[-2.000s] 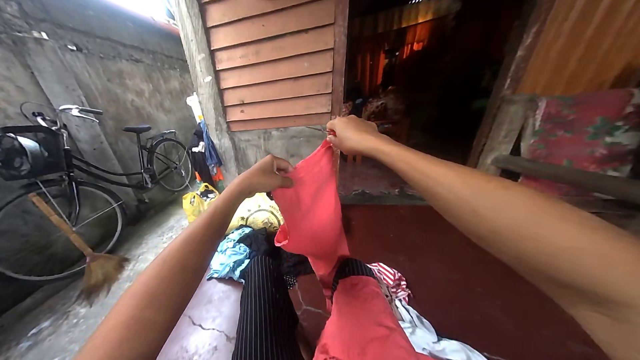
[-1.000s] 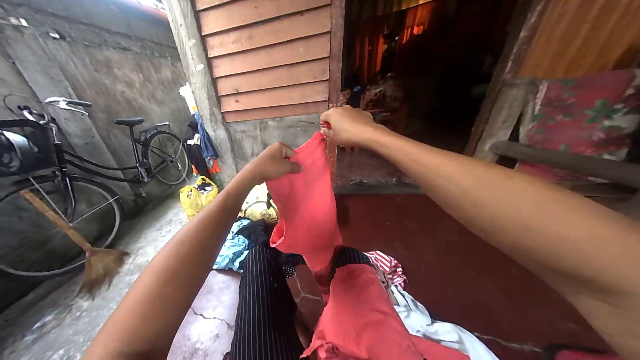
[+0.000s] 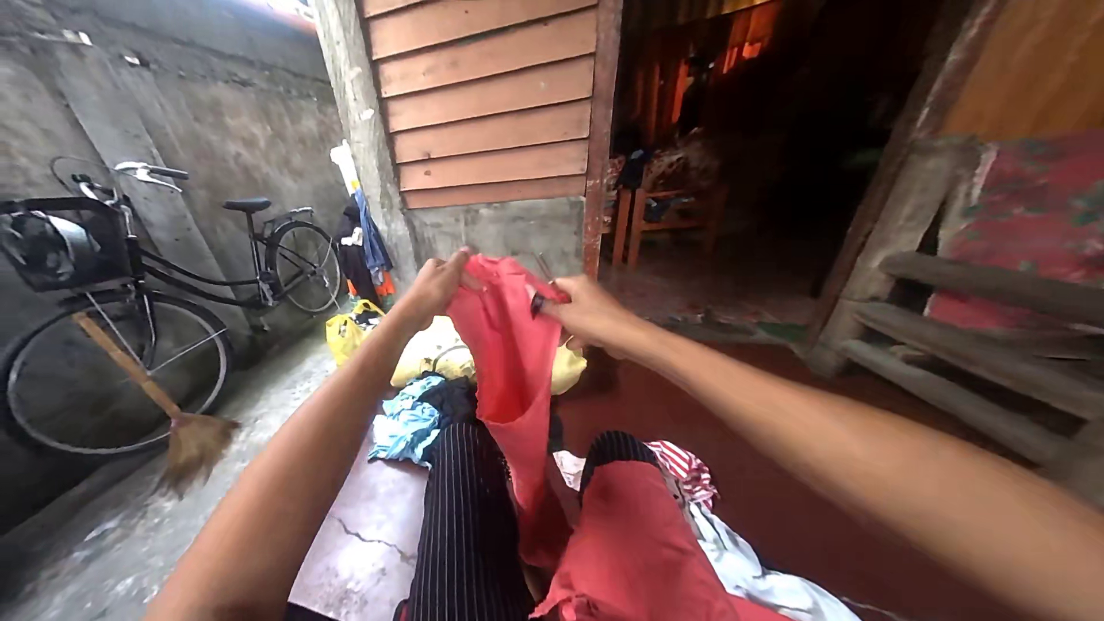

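A coral-red cloth garment (image 3: pixel 509 345) hangs between both hands, its lower part running down between the knees. My left hand (image 3: pixel 438 285) pinches its upper left edge. At the upper right edge, my right hand (image 3: pixel 586 309) grips the cloth along with a small tool that has a red and dark part and a thin metal tip; its exact kind cannot be told. More red cloth (image 3: pixel 642 535) lies over the right thigh, on top of black pinstriped trousers (image 3: pixel 470 526).
Blue cloth (image 3: pixel 407 423), a yellow bag (image 3: pixel 347 335) and pale yellow fabric lie ahead. Striped and white cloths (image 3: pixel 746 561) are at the right knee. A straw broom (image 3: pixel 194 440) leans by a bicycle (image 3: pixel 250 259) at left. Wooden rails (image 3: pixel 975 345) stand at right.
The upper edge of the red garment is spread wider, and my hands are farther apart. My right hand has moved down and right from its earlier place near the top corner.
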